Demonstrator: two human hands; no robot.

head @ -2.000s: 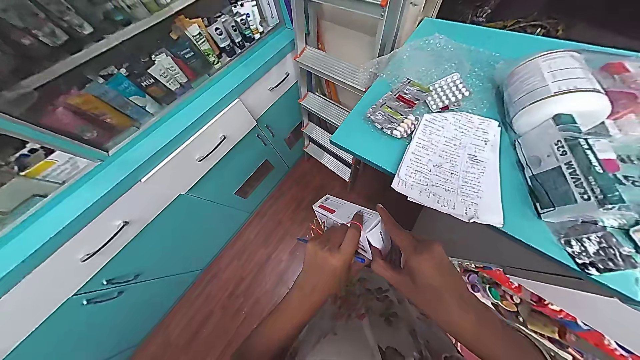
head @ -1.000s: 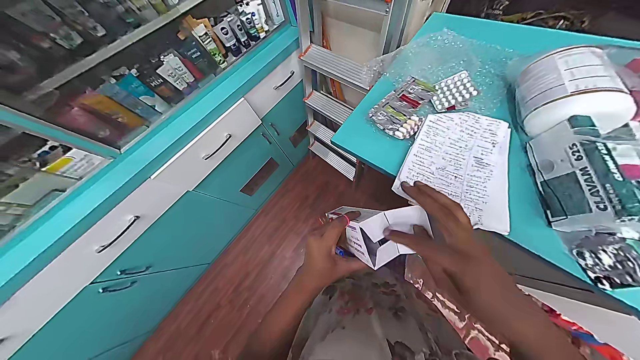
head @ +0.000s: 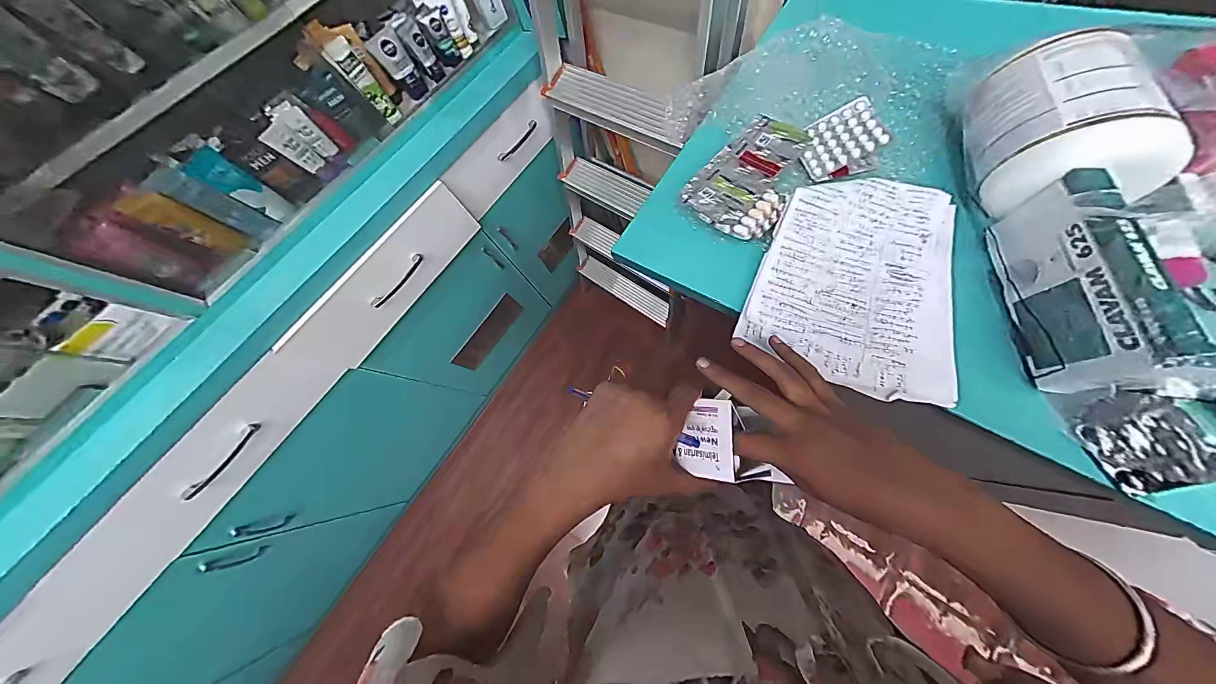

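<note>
My left hand [head: 632, 442] is closed around a small white printed medicine carton [head: 708, 442], low in front of my body. A blue pen, partly hidden, and an orange rubber band [head: 618, 370] show by the same hand. My right hand [head: 793, 408] is at the carton's right end, where flaps stand out; its fingers are spread, and whether it grips a flap cannot be told. Beyond it, handwritten sheets of paper [head: 855, 285] lie at the turquoise table's near edge. Blister packs of tablets [head: 845, 138] and others in clear plastic [head: 746, 180] lie behind the sheets.
Plastic-wrapped medicine packs [head: 1102, 285] and a large white tub [head: 1073, 114] stand on the turquoise table [head: 689, 256] at right. An aluminium stepladder [head: 608, 190] is beyond the floor. Turquoise and white drawers [head: 380, 285] and a glass-fronted display of tubes [head: 351, 71] line the left.
The carton has turned in my hands, and its open end, seen a second ago, is now largely hidden. My left hand has come over the carton, its back now toward the camera.
</note>
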